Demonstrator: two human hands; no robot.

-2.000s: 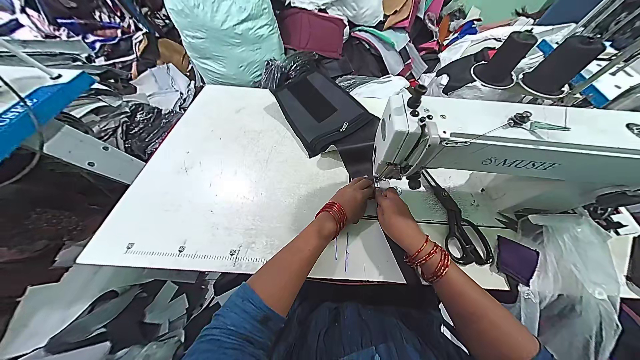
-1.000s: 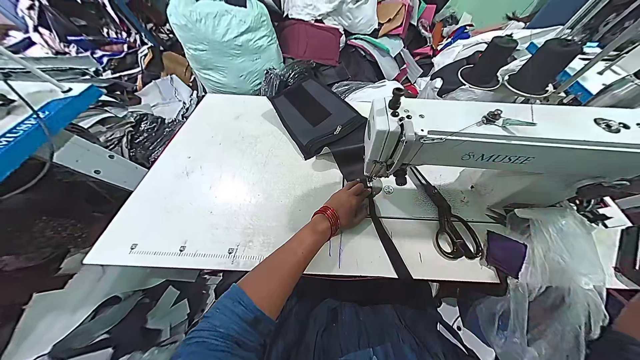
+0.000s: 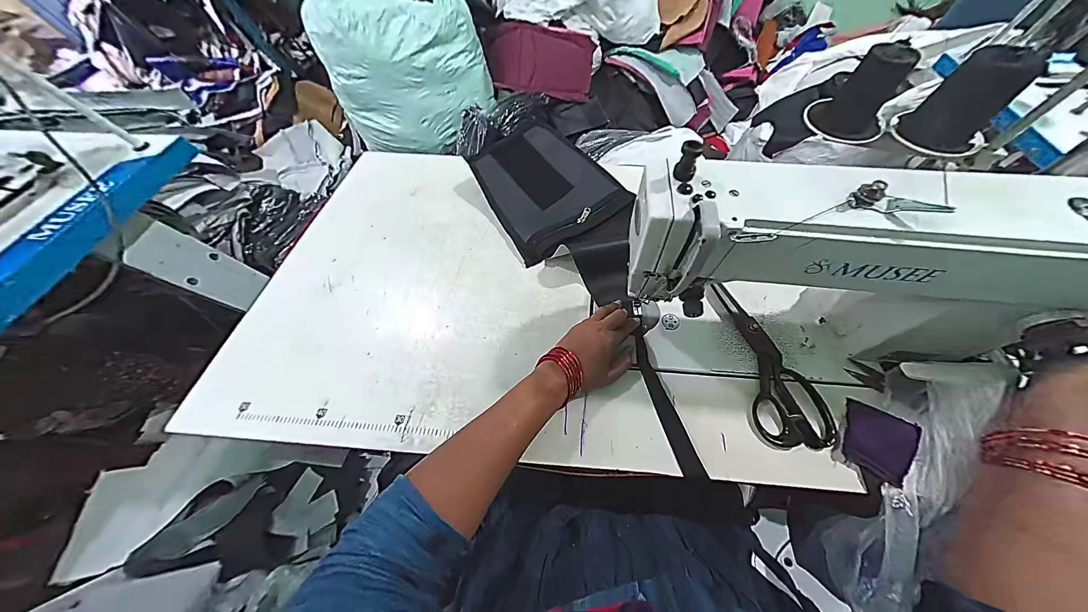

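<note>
Beside the presser foot (image 3: 643, 313) of a white sewing machine (image 3: 850, 229), my left hand (image 3: 602, 344) has its fingertips on a narrow black strap (image 3: 667, 408). The strap runs from the foot over the table's front edge. Behind the foot, wider black material (image 3: 602, 259) leads to a flat black zippered fabric piece (image 3: 548, 187). My right hand (image 3: 1056, 387) is blurred and cut off at the right edge, beside the machine's right end; only its wrist side and forearm show, so its fingers and any hold are hidden.
Black-handled scissors (image 3: 786, 399) lie right of the strap on the white table (image 3: 340, 314). A purple fabric patch (image 3: 882, 440) and clear plastic (image 3: 952, 425) are at the right front. Black thread cones (image 3: 880, 85) stand behind the machine; fabric piles surround the table.
Two seconds ago both hands were together at the presser foot. My right hand has left it and moved right, and its forearm is now at the right edge. My left hand stays by the foot.
</note>
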